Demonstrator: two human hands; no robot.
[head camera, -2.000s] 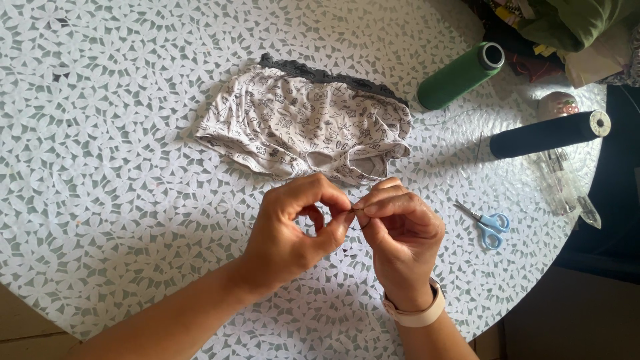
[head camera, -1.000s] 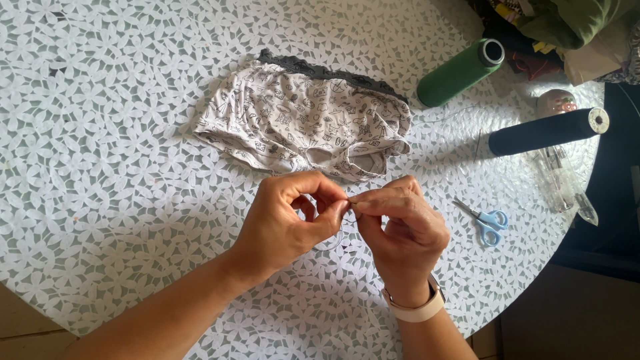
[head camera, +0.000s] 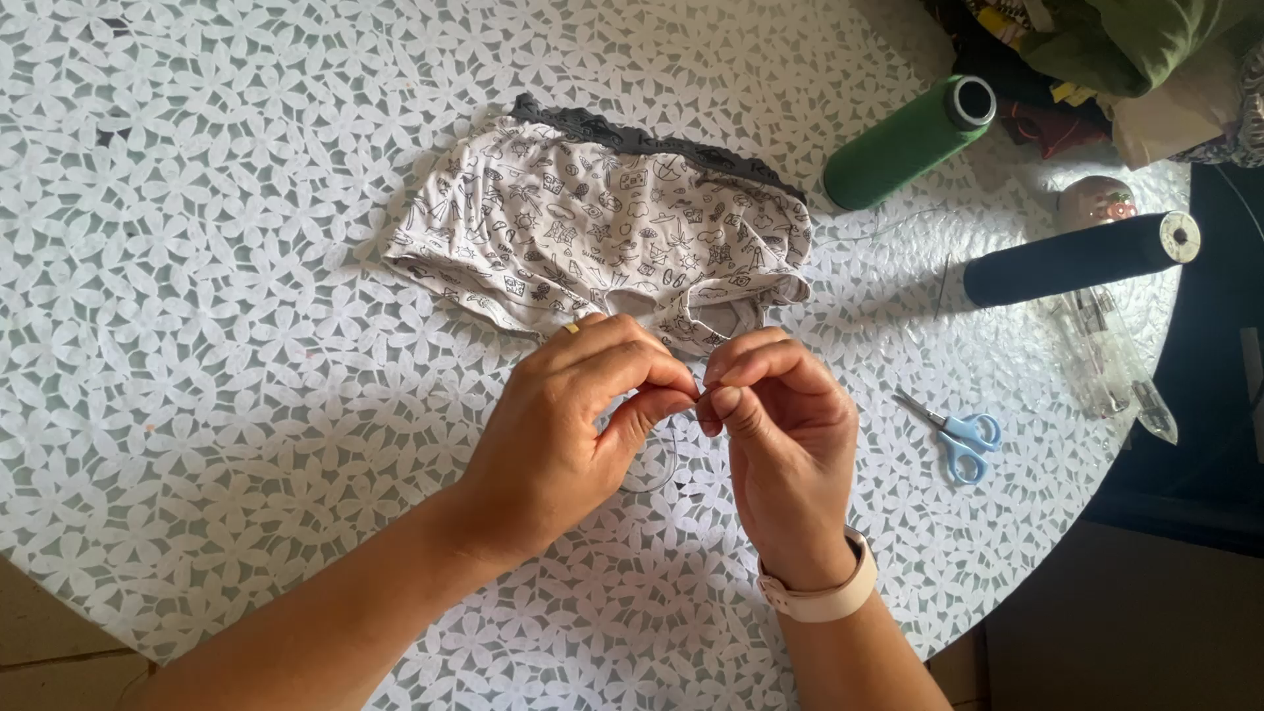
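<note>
My left hand (head camera: 573, 425) and my right hand (head camera: 780, 425) meet near the middle of the view, fingertips pinched almost together. Between them is a fine thread (head camera: 667, 474), which hangs in a loop below the fingers; whether a needle is there too I cannot tell. Just beyond my hands lies a pair of printed white underpants (head camera: 602, 217) with a dark, ruffled waistband. To the right of my right hand rest small scissors (head camera: 958, 434) with light blue handles, their blades pointing up and left.
A green thread spool (head camera: 899, 148) and a dark blue thread spool (head camera: 1076, 259) lie at the right, near a pincushion-like round object (head camera: 1096, 200) and a clear plastic container (head camera: 1091, 355). Piled fabrics (head camera: 1116, 59) fill the upper right corner. A white floral cover lies on the round table (head camera: 247, 444).
My hands stay pinched together, with only small shifts of the fingers. The thread loop below them shows more plainly now.
</note>
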